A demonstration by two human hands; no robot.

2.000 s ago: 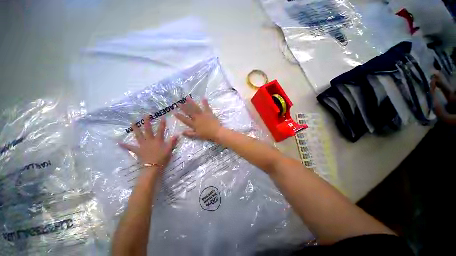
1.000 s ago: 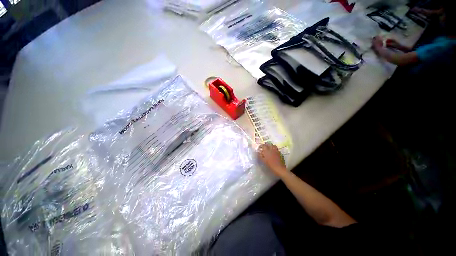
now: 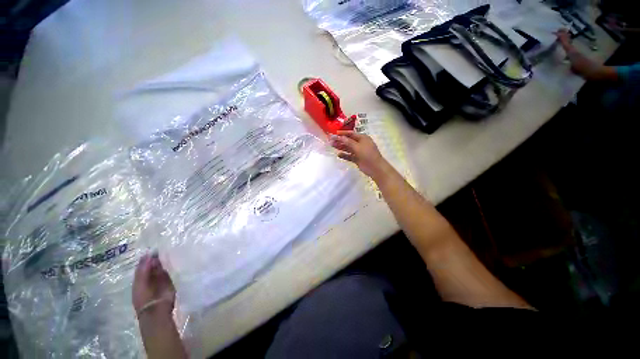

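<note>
A clear printed polybag (image 3: 210,151) lies over a white wrapped item, its near part pulled back in a fold beside the white sheet (image 3: 231,270). My left hand (image 3: 154,284) is at its near left edge, fingers bent and partly blurred; whether it grips the film is unclear. My right hand (image 3: 359,151) is at the front end of the red tape dispenser (image 3: 323,106), thumb and fingertips close together; whether they hold tape is too small to tell. The label sheet (image 3: 393,144) lies beside the dispenser, partly behind my right hand and forearm.
Another printed polybag (image 3: 70,259) lies at the left. White tissue (image 3: 196,77) shows beyond the bag. Black-trimmed handbags (image 3: 435,70) overlap at the upper right, beside more clear film (image 3: 365,28). Another person's hand and forearm (image 3: 586,66) are at the far right.
My right hand has moved from the label sheet to the dispenser's front. My left hand, out of view one second ago, shows at the bag's near left. The bag's near film has shifted, showing more white sheet.
</note>
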